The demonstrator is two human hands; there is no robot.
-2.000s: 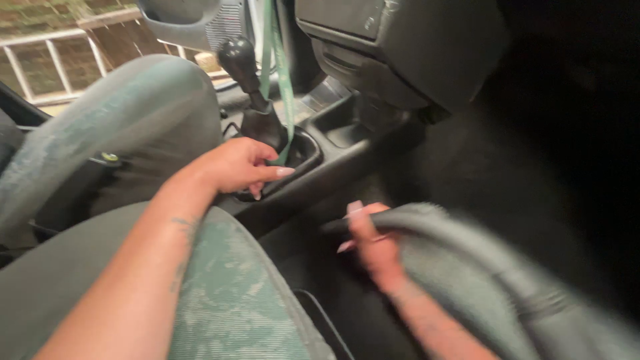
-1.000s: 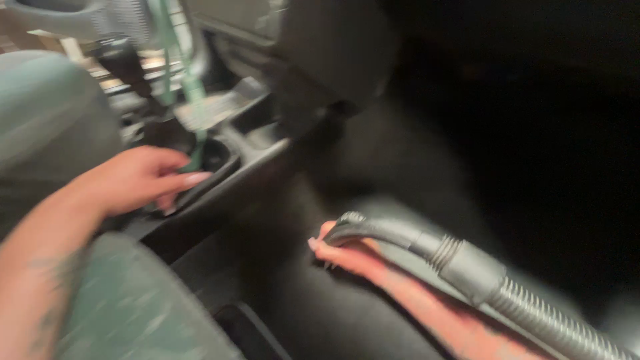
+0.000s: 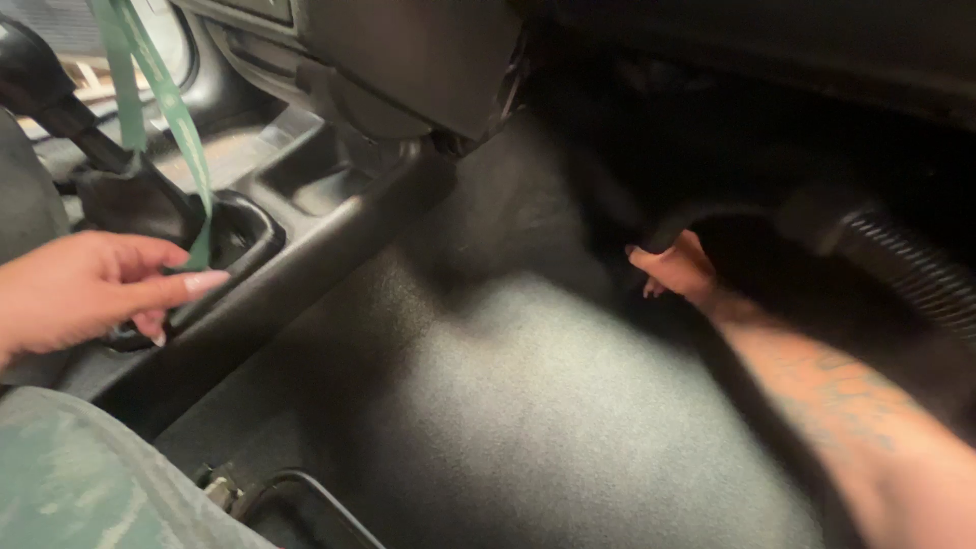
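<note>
My left hand [image 3: 114,293] pinches the lower end of a green ribbon strap [image 3: 174,114] beside the boot of the gear lever [image 3: 46,84]. The strap hangs down in two strands over the centre console. At the right, my right hand [image 3: 675,263] is closed around the dark curved tube of a vacuum cleaner hose [image 3: 907,267], deep in the shaded footwell. The tube's front end is lost in the dark. Below my right hand lies the grey carpet of the car floor [image 3: 564,396], partly lit.
The centre console [image 3: 305,252] with its open tray runs diagonally at the left. The dashboard's underside [image 3: 412,61] hangs above the footwell. A green patterned seat cushion [image 3: 84,480] fills the lower left corner, with a metal seat bar [image 3: 328,496] at its front edge.
My right hand has moved forward with the vacuum tube, deeper into the footwell. My left hand keeps its place at the strap beside the gear lever. The view has shifted closer to the floor.
</note>
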